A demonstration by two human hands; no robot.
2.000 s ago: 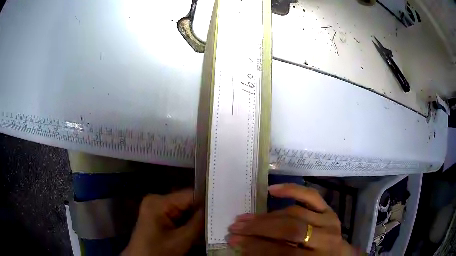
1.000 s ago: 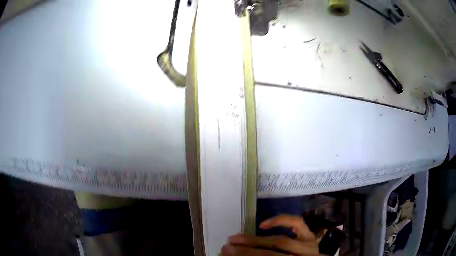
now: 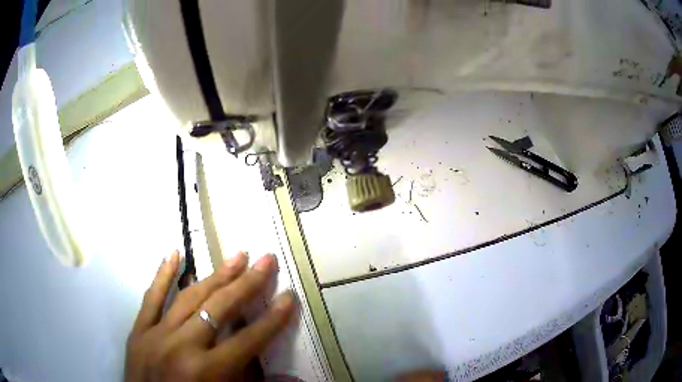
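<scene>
The long white strip (image 3: 254, 224) runs under the machine, with the olive-green band (image 3: 311, 287) showing along its right edge. The band's edge meets the presser foot (image 3: 272, 177). My left hand (image 3: 206, 324), with a ring, lies palm down on the white strip, left of the green edge and below the foot. Its fingers are spread and rest flat, gripping nothing visible. My right hand (image 3: 420, 376) shows only as a blurred bit of skin at the bottom edge, right of the band; its fingers and any hold are hidden.
The off-white machine head (image 3: 449, 48) fills the top. The ridged knob (image 3: 370, 192) is right of the foot. Black thread snips (image 3: 535, 164) lie further right among thread clippings. The white lamp (image 3: 43, 160) is at left, a pale green band (image 3: 105, 97) behind it. A scrap bin (image 3: 628, 321) is below right.
The view has shifted up to the machine head and foot. My left hand has come onto the strip. My right hand has gone from the strip's near end to the bottom edge, mostly out of view.
</scene>
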